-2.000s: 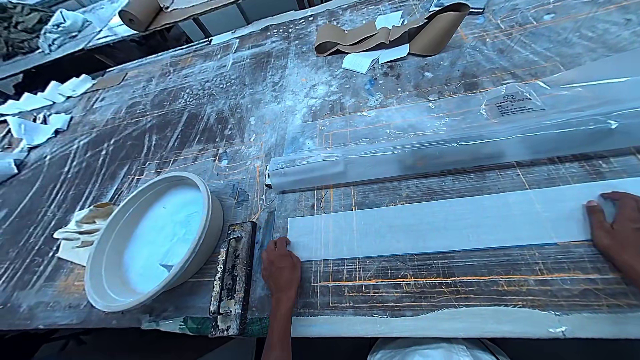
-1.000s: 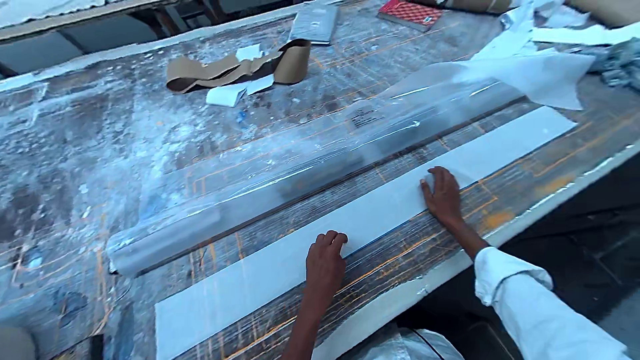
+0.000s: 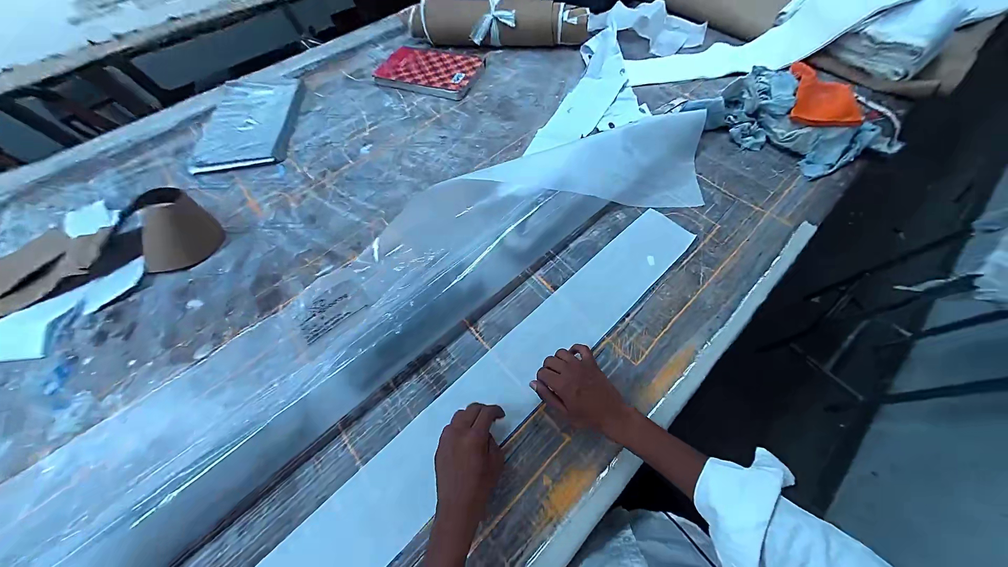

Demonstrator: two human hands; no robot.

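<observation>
A long white strip [image 3: 583, 295], its material unclear, lies flat and slanting along the near side of the worn table. My left hand [image 3: 468, 457] rests at the strip's near edge with fingers curled down on it. Just to its right, my right hand [image 3: 579, 387] touches the same edge, fingers bent; whether either hand pinches the strip cannot be told. Beyond the strip, and parallel to it, lies a long roll in clear plastic film [image 3: 441, 307], whose loose translucent end [image 3: 630, 157] spreads past the strip's far end.
Brown and white scraps [image 3: 185, 232] lie at left. Farther back are a plastic-covered book [image 3: 248, 122], a red checked book [image 3: 429, 71] and a tied brown roll [image 3: 504, 22]. Crumpled grey cloth [image 3: 768, 110] with an orange piece [image 3: 825, 98] sits near the table's right edge [image 3: 732, 323].
My right hand has moved from the strip's right end to beside my left hand. My left hand has left the strip's left end. The view has swung to the right.
</observation>
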